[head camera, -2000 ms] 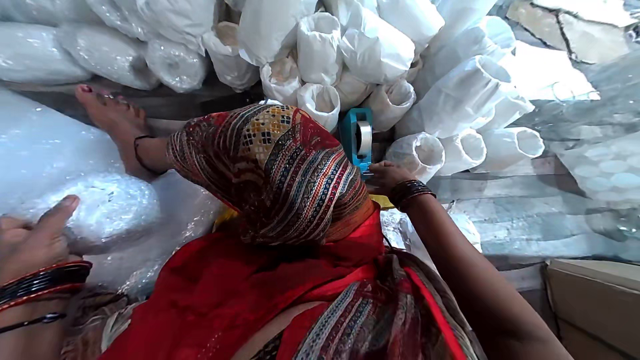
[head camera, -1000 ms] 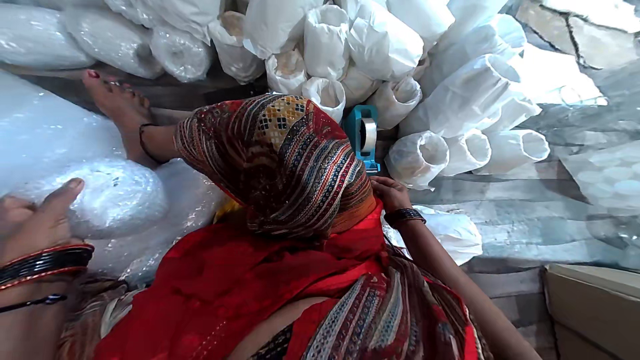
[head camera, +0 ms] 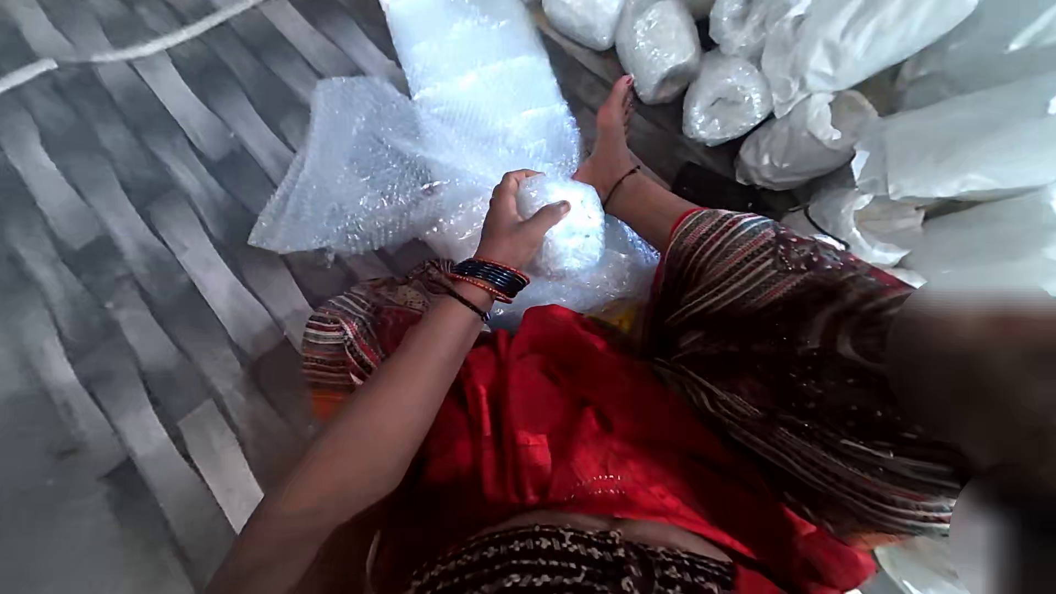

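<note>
My left hand (head camera: 520,219), with dark and orange bangles on its wrist, grips the left side and top of a bundle wrapped in bubble wrap (head camera: 571,231). Its thumb lies across the upper face of the bundle. What the wrap encloses is hidden. Under and beyond the bundle spreads a sheet of bubble wrap (head camera: 495,91), with a loose flap (head camera: 351,165) to the left. A blurred dark shape covers the right edge of the view, and my right hand cannot be made out.
My bare foot (head camera: 609,148) rests just beyond the bundle. Several wrapped rolls (head camera: 726,97) and white sleeved cylinders (head camera: 965,148) lie at the upper right. A striped mat (head camera: 157,231) covers the floor at left, with a pale cord (head camera: 157,45) across its top.
The view has swung left. The left hand still holds the wrapped bundle. My right hand, beside the blue tape dispenser before, no longer shows clearly, and the dispenser is out of view.
</note>
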